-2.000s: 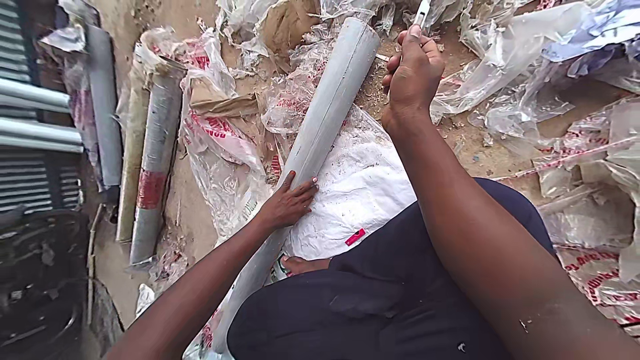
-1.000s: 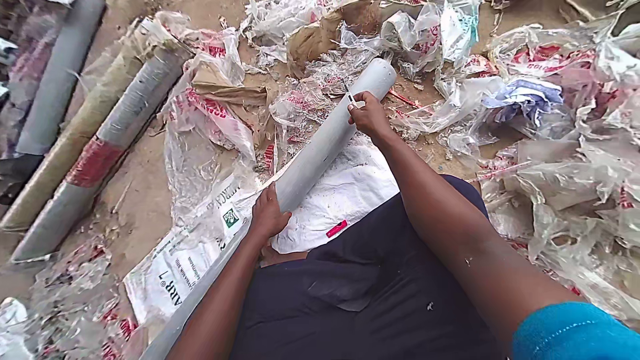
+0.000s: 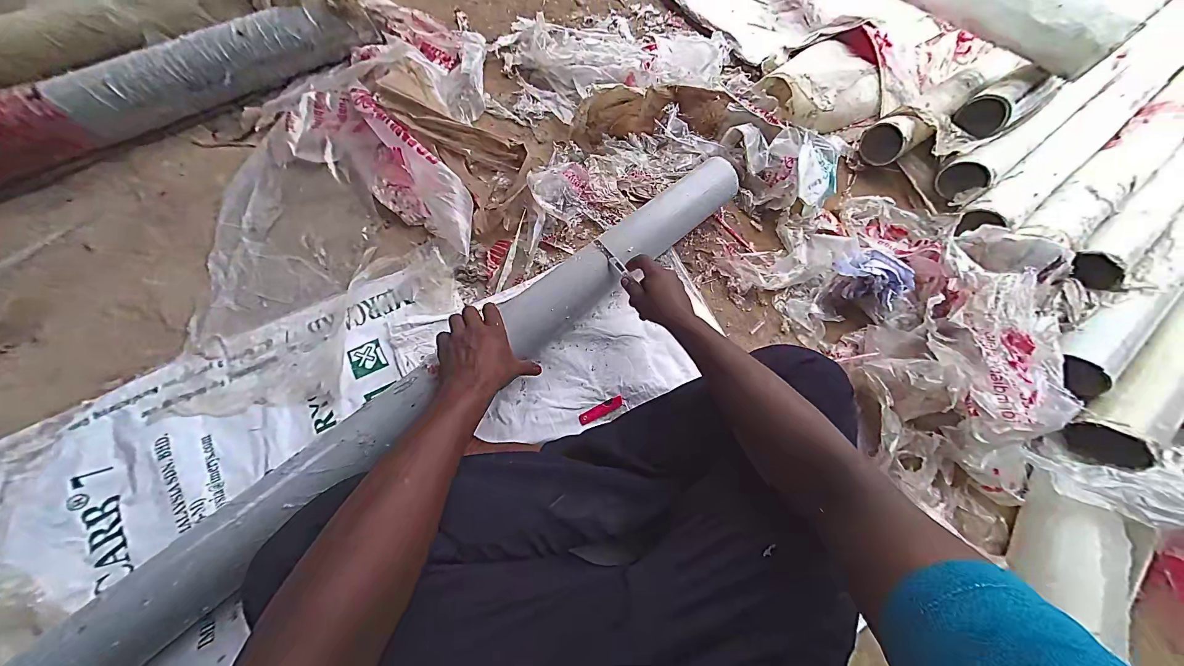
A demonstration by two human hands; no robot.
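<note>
A long grey pipe or roll (image 3: 573,296) lies diagonally across my lap, its far end toward the upper right. My left hand (image 3: 479,351) rests over it near the middle, fingers over the top and thumb along the near side. In my right hand (image 3: 657,289) is a small, slim cutter-like tool (image 3: 614,261), whose thin end touches the grey surface nearer the far end. A small red object (image 3: 601,410) lies on the white woven sack (image 3: 546,398) under the roll.
Crumpled clear plastic with red print (image 3: 953,351) litters the ground right and ahead. Several open-ended tubes (image 3: 1110,351) lie at the right. A grey roll with a red band (image 3: 203,69) lies at the upper left. Brown cardboard (image 3: 638,109) lies beyond the far end.
My right hand, earlier raised off the roll with the tool, has come down to it. My left hand stays on the roll. The view has shifted to the right.
</note>
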